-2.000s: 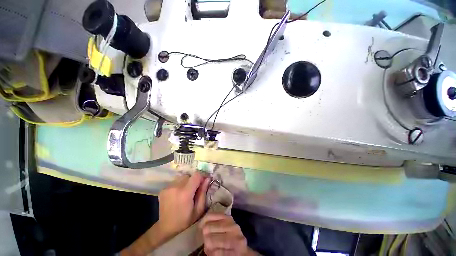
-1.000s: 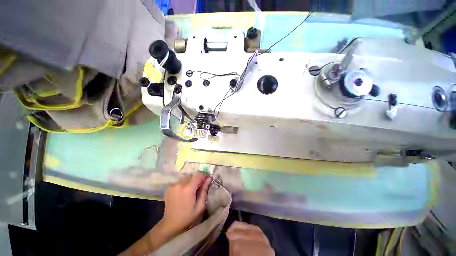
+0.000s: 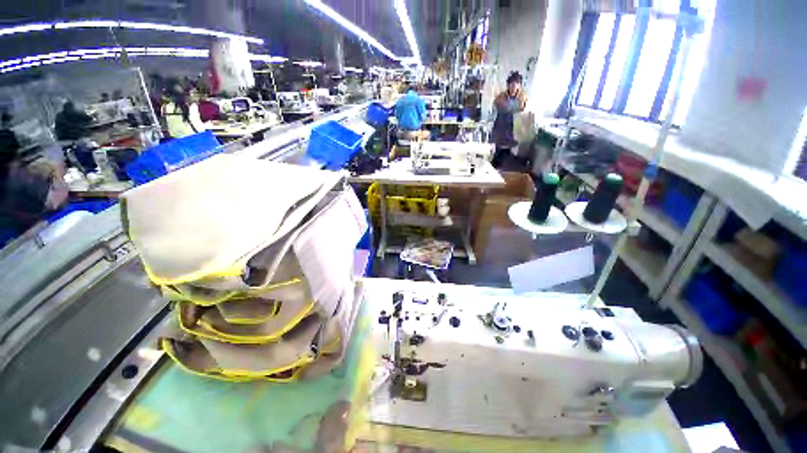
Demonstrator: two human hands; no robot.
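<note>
A blurred brownish shape at the bottom edge of the view, left of the machine, looks like part of my left hand [image 3: 334, 428]; its fingers and anything in them cannot be made out. My right hand is out of the picture. The beige bag piece and metal ring are not visible. The stacked beige bags with yellow-bound edges [image 3: 232, 221] stand on the pale-green tabletop [image 3: 208, 409], left of the white sewing machine head [image 3: 495, 376]. The machine's needle area [image 3: 409, 367] is near the pile's right side.
Two dark thread cones [image 3: 603, 199] stand on white holders behind the machine. A metal trough [image 3: 97, 314] runs along the left. Blue bins [image 3: 334, 144] and another machine table [image 3: 434, 172] are ahead. A person [image 3: 509, 115] stands in the aisle; another in blue is farther back.
The view has swung up from the table edge to the workshop. The bag piece and my right hand have left the picture; only a blurred possible part of my left hand shows.
</note>
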